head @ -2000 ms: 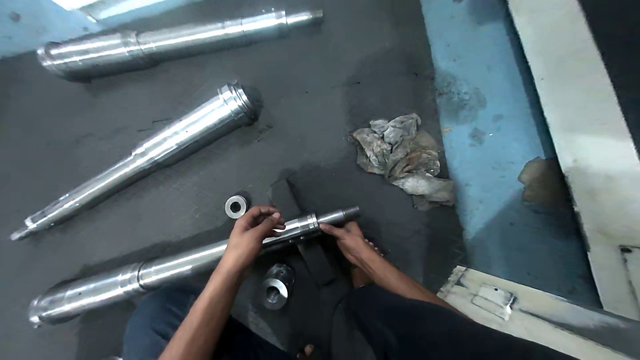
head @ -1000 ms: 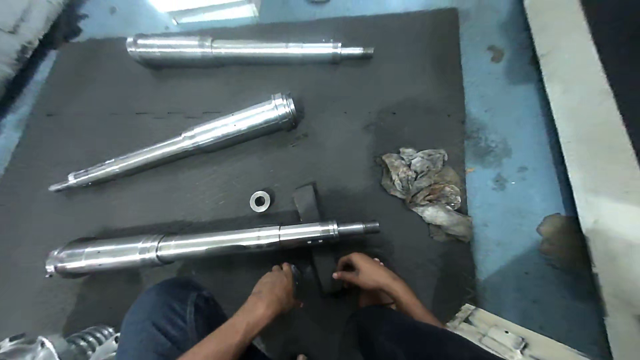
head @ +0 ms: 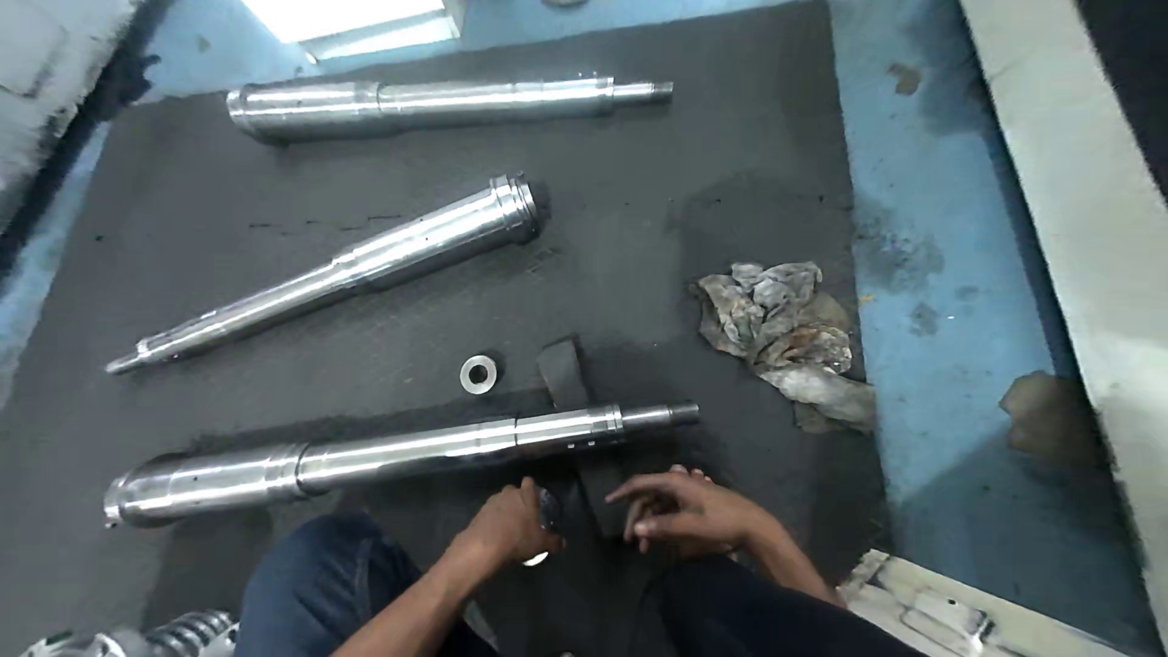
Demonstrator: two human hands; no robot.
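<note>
My left hand (head: pixel 513 525) is closed around a small shiny metal part (head: pixel 547 511), mostly hidden by the fingers, below the nearest stepped steel shaft (head: pixel 411 461). That shaft lies across a dark block (head: pixel 563 372), its threaded end to the right. My right hand (head: pixel 680 513), fingers apart and holding nothing visible, is below the threaded end. A metal ring (head: pixel 478 374) lies flat beyond the shaft. Farther off, a second steel shaft (head: pixel 365 265) lies at a slant, and a third (head: pixel 456 100) lies near the mat's far edge.
A dark mat (head: pixel 620 255) covers part of the blue floor (head: pixel 931 274). Crumpled dirty rags (head: pixel 785 338) lie on its right side. A pale metal piece (head: pixel 949 611) is at lower right, and a coiled metal part (head: pixel 187 634) at lower left. A pale beam (head: pixel 1049 182) runs along the right.
Both hands were on the nearest shaft two seconds ago; they have come off it toward my body. The metal part that stood on the mat below the shaft is now in my left hand. The view has shifted.
</note>
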